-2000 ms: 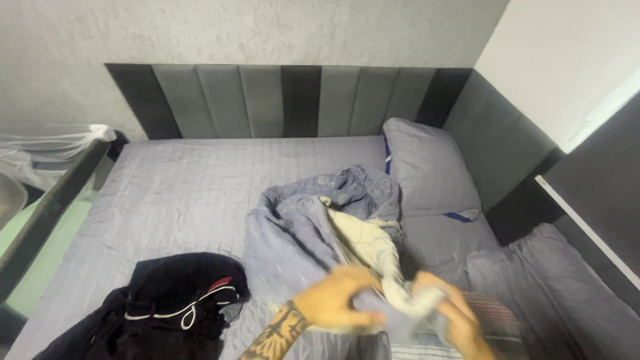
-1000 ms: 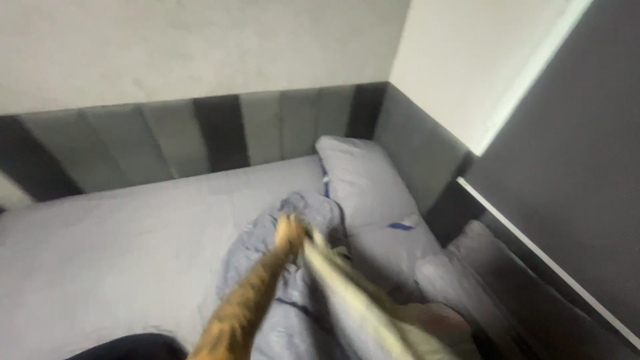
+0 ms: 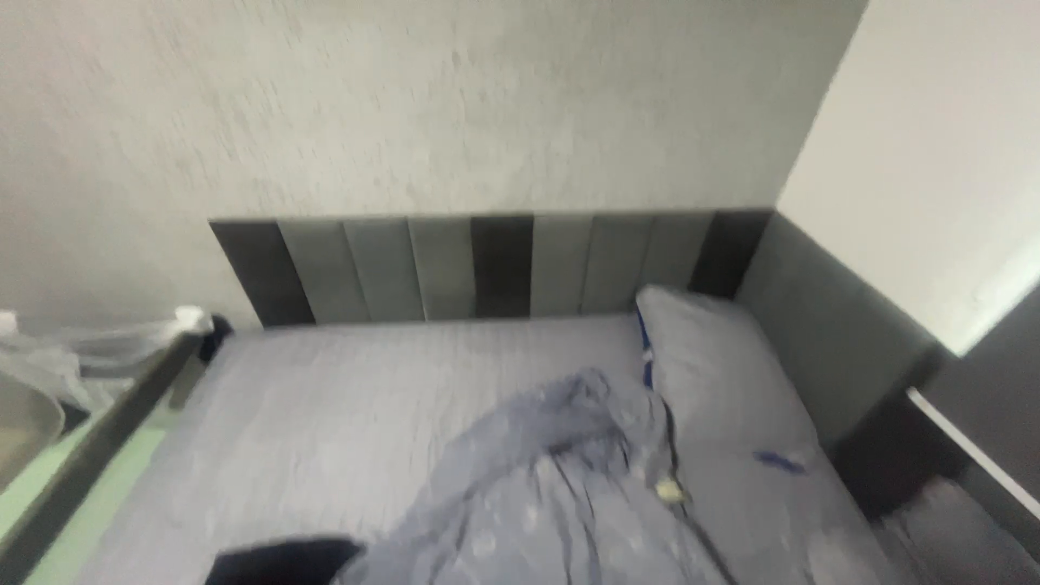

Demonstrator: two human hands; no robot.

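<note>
Neither of my hands shows in the head view now. A crumpled grey-blue patterned bedding cover point(image 3: 536, 487) lies across the lower middle of the bed, its near part cut off by the bottom edge. A small pale yellow patch point(image 3: 670, 491) shows at its right side. Dark cloth point(image 3: 284, 561) lies to its left at the bottom edge. A grey pillow point(image 3: 719, 366) with a blue edge rests in the far right corner of the mattress. The picture is blurred.
A padded headboard point(image 3: 501, 264) in grey and black panels runs along the wall. The grey sheet point(image 3: 325, 406) covers the mattress. At the left are a dark bed rail point(image 3: 101, 455) and sheer white fabric point(image 3: 122, 341). Another pillow point(image 3: 959, 528) lies at the lower right.
Both hands, at the cloth two seconds ago, have left the view. The cover now spreads wider toward the near edge, and its pale yellow part is mostly out of sight. The view has shifted.
</note>
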